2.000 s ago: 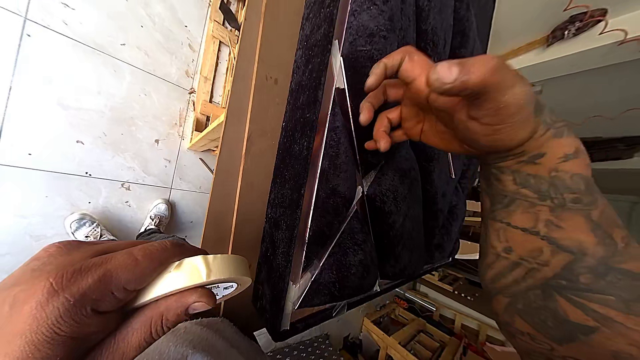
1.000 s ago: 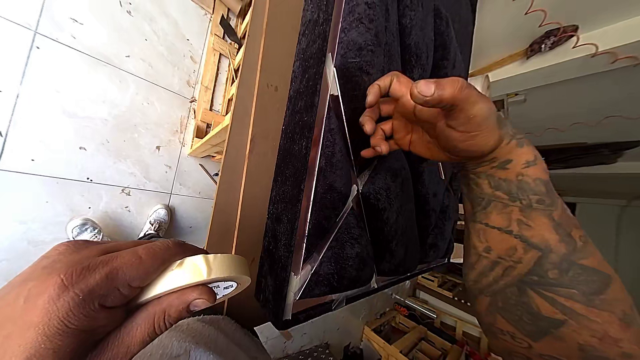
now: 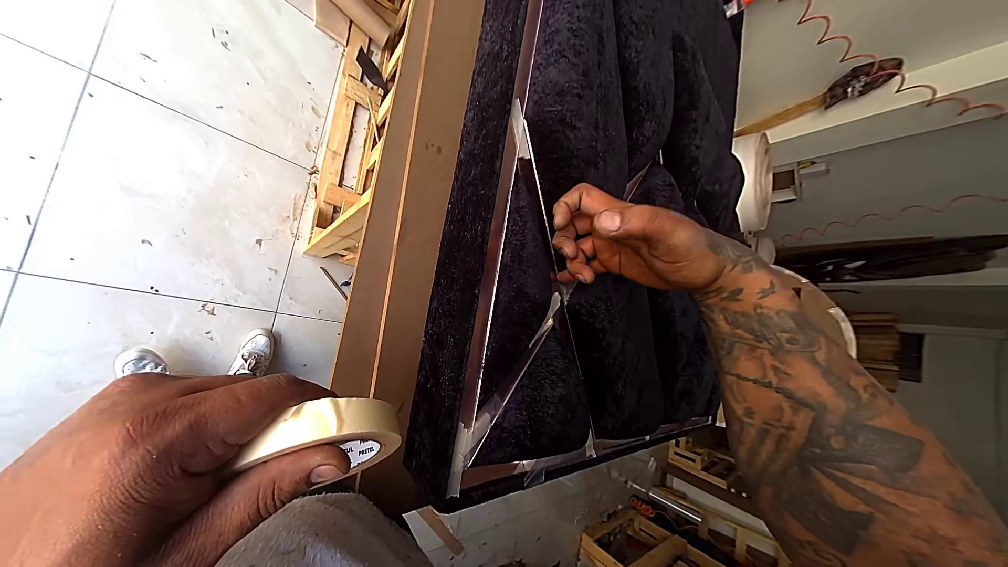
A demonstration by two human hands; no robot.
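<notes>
My left hand (image 3: 197,457) holds a roll of cream masking tape (image 3: 335,421) between thumb and fingers at the lower left. My right hand (image 3: 630,236), its fingers curled and apart, is over or against a dark velvet-like upholstered panel (image 3: 614,370); nothing shows in its grip, and whether its fingertips touch cannot be told. Narrow reflective trim strips (image 3: 498,260) run along the panel's edge and diagonally across it. Pieces of pale tape (image 3: 561,298) lie where strips meet, just below my right fingertips, and at the corner (image 3: 470,437).
A brown board (image 3: 386,260) runs along the panel's left side. Wooden frames stand at the upper left (image 3: 342,173) and below the panel (image 3: 630,539). White rolls (image 3: 754,181) and a coiled orange hose (image 3: 827,35) are to the right. Two shoes (image 3: 253,352) stand on the tiled floor.
My right hand has moved down the panel toward the taped crossing of the strips. My left hand still holds the tape roll. The view has shifted slightly.
</notes>
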